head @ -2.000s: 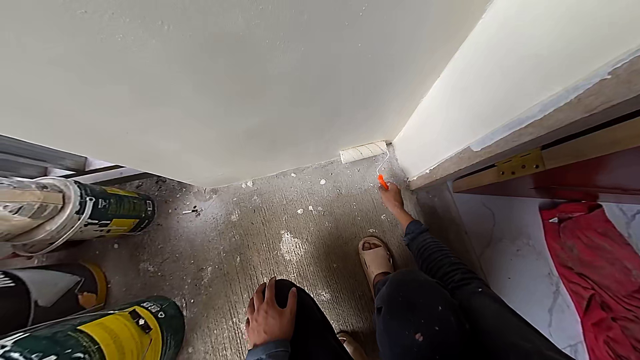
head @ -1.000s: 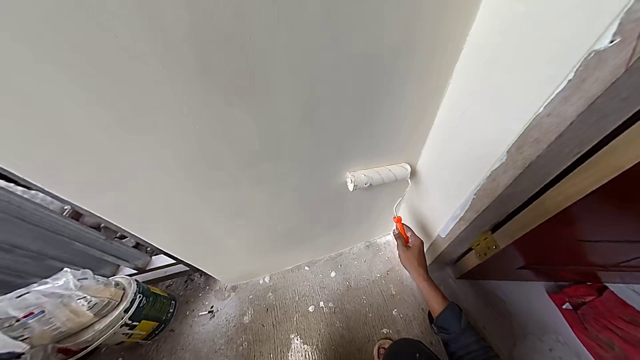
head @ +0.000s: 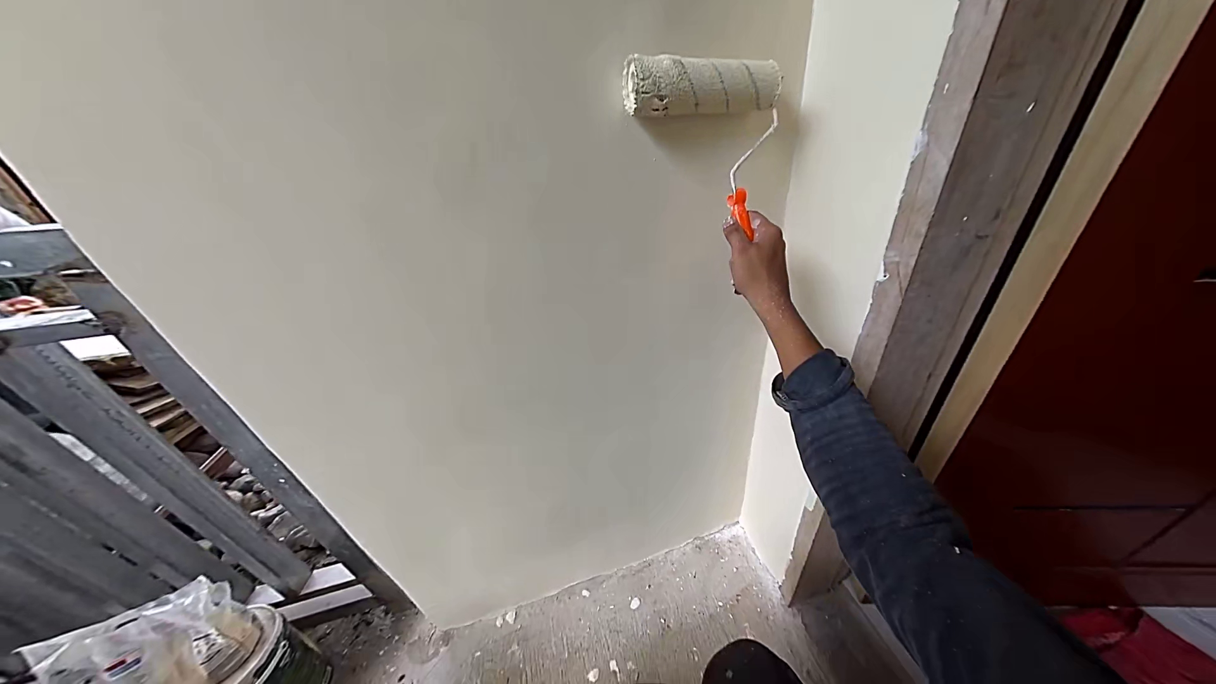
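Note:
My right hand (head: 759,256) is closed around the orange handle of a paint roller (head: 705,86), in the upper right of the head view. The roller's paint-coated sleeve lies level against the cream wall (head: 456,313), close to the inner corner with the adjoining wall (head: 860,142). Its thin wire frame, spattered with paint, runs from the sleeve's right end down to the handle. My right arm, in a dark sleeve, reaches up from the lower right. My left hand is out of the frame.
A paint bucket (head: 290,655) topped with clear plastic stands at bottom left, beside a grey slatted gate (head: 123,475). On the right are a wooden door frame (head: 978,180) and a dark red door (head: 1102,408). A red cloth (head: 1140,646) lies below it. The concrete floor (head: 608,627) is paint-spotted.
The roller in my right hand has gone up the wall from near the floor. My left hand, seen on my knee two seconds ago, has left the view. The view has shifted upward.

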